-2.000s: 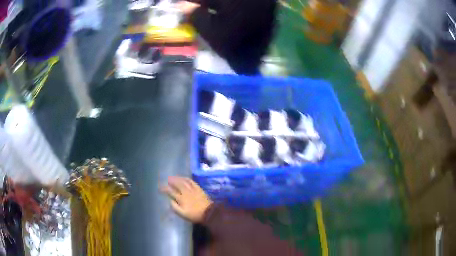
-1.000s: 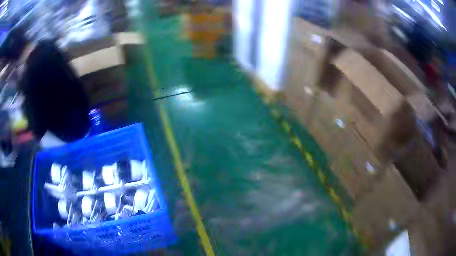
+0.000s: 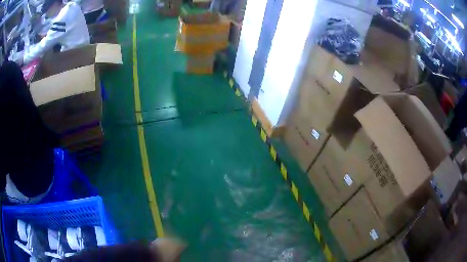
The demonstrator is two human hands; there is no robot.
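Note:
The blue crate (image 3: 56,212) stands at the lower left, cut off by the picture's edges. White shells (image 3: 74,238) stand in rows inside it. What looks like my right hand (image 3: 170,249) shows blurred at the bottom edge, just right of the crate and over the green floor. A dark sleeve runs to it from the left and hides part of the crate's front. Its fingers cannot be made out. My left hand is not in view.
Stacked cartons (image 3: 327,176) line the right side, with an open-flapped carton (image 3: 394,148) among them. A white pillar (image 3: 276,56) stands behind. An open carton (image 3: 64,84) is at the left, near a person in dark clothes (image 3: 23,138). Yellow-lined green floor (image 3: 205,153) runs between.
The view has swung right from the table. The crate has shifted to the lower left of the picture. A blurred hand has come in at the bottom, absent one second ago.

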